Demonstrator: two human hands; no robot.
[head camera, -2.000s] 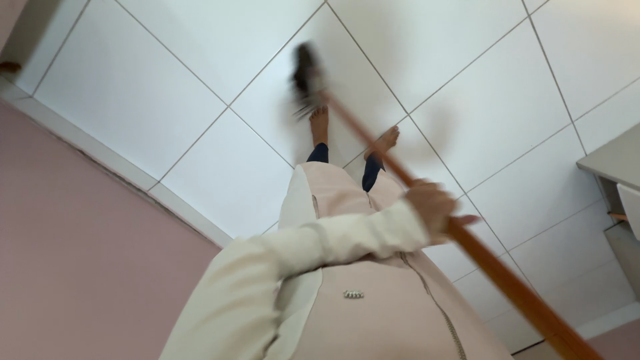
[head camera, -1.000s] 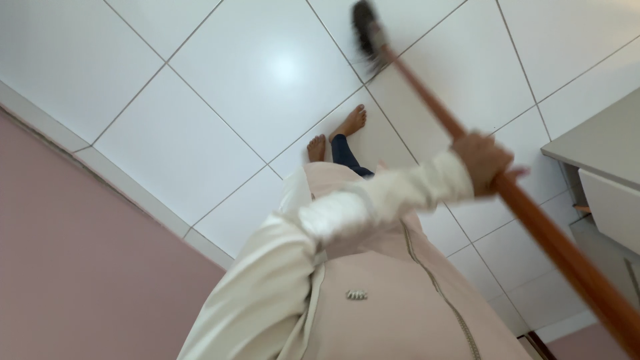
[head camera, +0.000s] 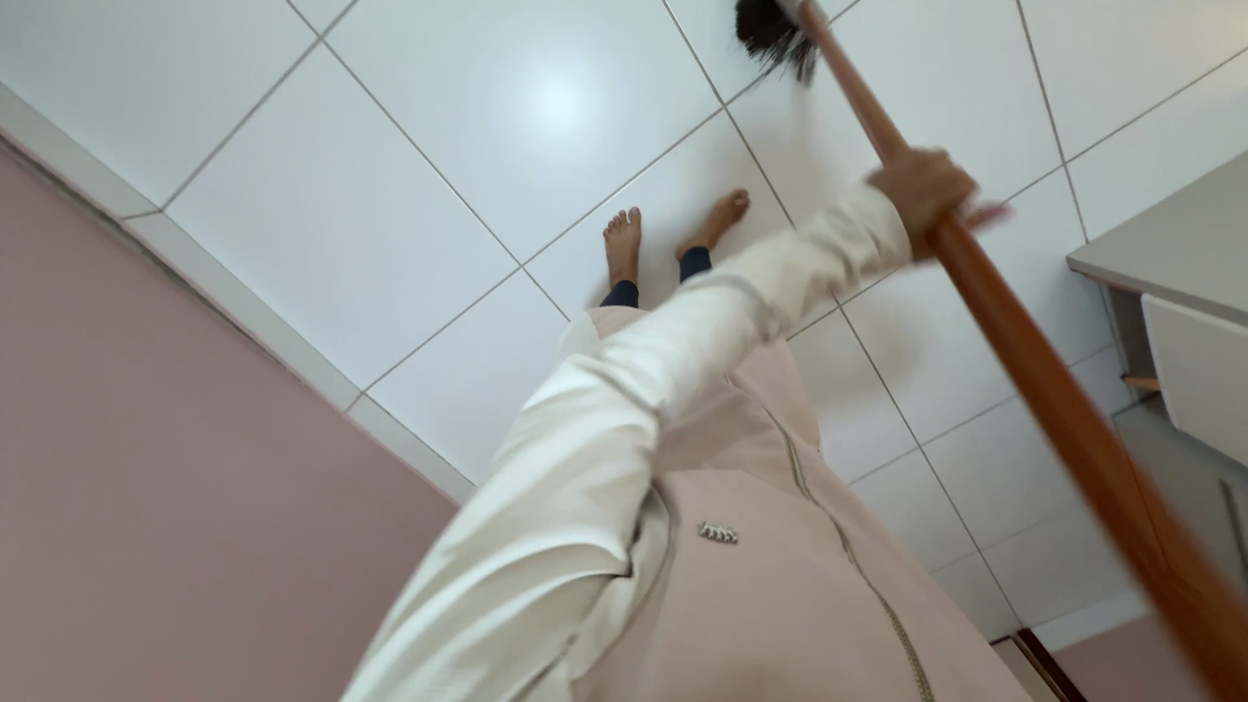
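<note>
My left hand is closed around the wooden handle of a broom, with my cream-sleeved left arm stretched across my body to the right. From the lower right corner the handle slants up to the broom head at the top edge. Dark bristles lie at the white tiled floor, beyond and to the right of my bare feet; the head is partly cut off by the frame. My right hand is out of view, as is the handle's near end.
A pink wall with a pale skirting strip runs along the left. At the right stands a grey-topped piece of furniture with a white front. A dark brown edge shows at the bottom right.
The broom head has moved away to the right, from just in front of my feet to farther out. My left hand has swung right with the handle, still holding it.
</note>
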